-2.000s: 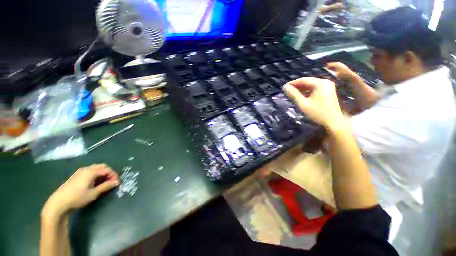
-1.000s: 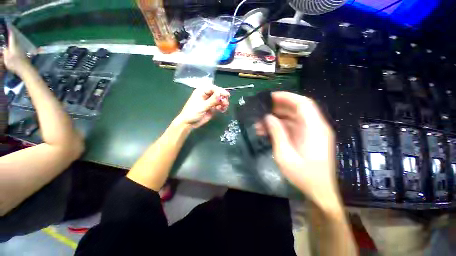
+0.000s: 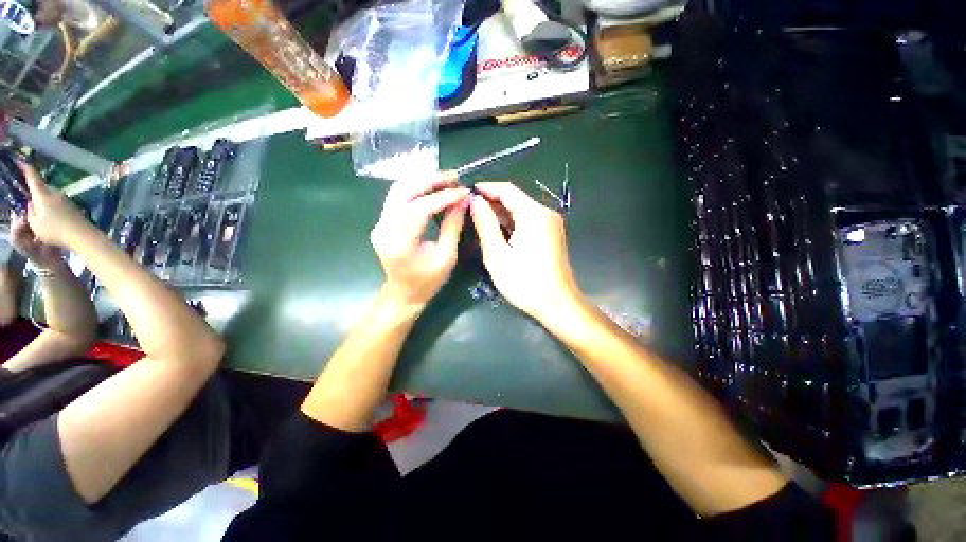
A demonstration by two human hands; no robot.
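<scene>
My left hand (image 3: 418, 241) and my right hand (image 3: 524, 252) meet over the middle of the bench, with thumbs and fingertips pinched together. A small dark part (image 3: 470, 195) shows between the fingertips; the fingers hide most of it, and its shape cannot be told. Tiny clear or silvery fittings (image 3: 484, 293) lie on the green bench just below my hands, partly covered by my right hand. A thin silvery rod (image 3: 500, 157) lies behind my fingertips. Thin forked silvery pieces, perhaps tweezers (image 3: 557, 194), lie right of my right hand.
Glossy black blister trays (image 3: 895, 466) stand at the right, with silvery phone parts in the pockets. A clear plastic bag (image 3: 394, 101), blue roll (image 3: 458, 66) and orange bottle (image 3: 281, 53) are at the back. At left, a neighbour's arm (image 3: 127, 286) is beside a tray of keypad phones (image 3: 182, 228).
My right hand has moved from the black tray at the right, carrying a dark housing, to meet my left hand. My left hand has left the loose fittings. The view has turned left.
</scene>
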